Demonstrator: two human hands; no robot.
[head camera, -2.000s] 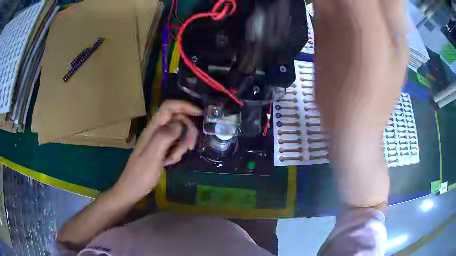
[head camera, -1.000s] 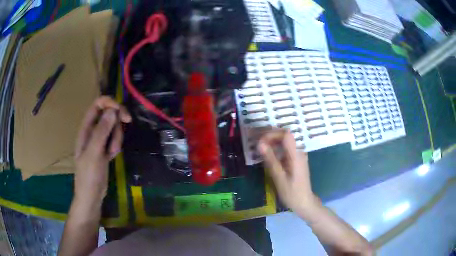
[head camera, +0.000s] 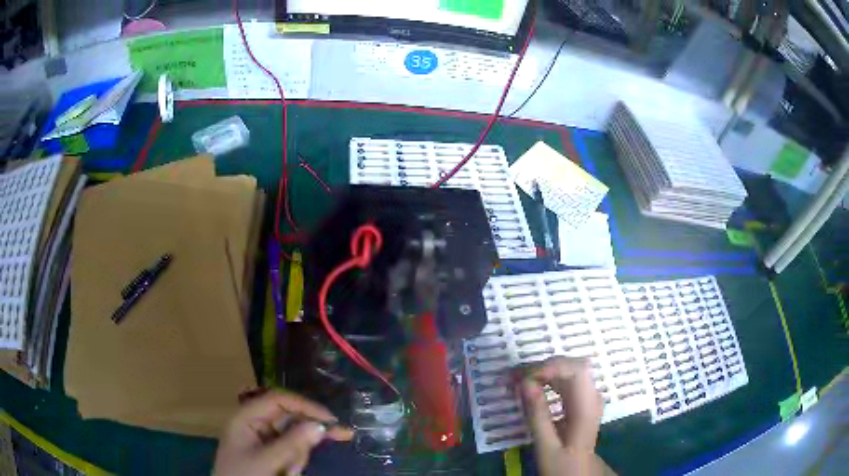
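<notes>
The black test fixture (head camera: 400, 265) stands in front of me with a looped red wire (head camera: 328, 311) on top. Its thick red clamp handle (head camera: 432, 381) points towards me, beside the clear, silvery nest (head camera: 377, 409) at the front. My left hand (head camera: 279, 432) is left of the nest, thumb and finger close together; a tiny dark spot shows at the fingertips, too small to identify. My right hand (head camera: 563, 404) is over the near left part of a white module tray (head camera: 559, 344), fingers bent; whether it pinches a module is blurred. Both hands are cut off by the lower edge.
Cardboard sheets (head camera: 158, 344) with a dark pen or strip (head camera: 141, 288) lie left. More trays lie right (head camera: 684, 344) and behind the fixture (head camera: 419, 163). Notes (head camera: 560, 183), stacked trays (head camera: 675, 167), a clear box (head camera: 222, 137) and a monitor (head camera: 400, 20) are further back. Red wires run behind the fixture.
The view has tilted up, bringing in the monitor. The red handle has come down over the fixture's front since the earliest frame. My right hand moved from high up to the tray; my left is again near the nest.
</notes>
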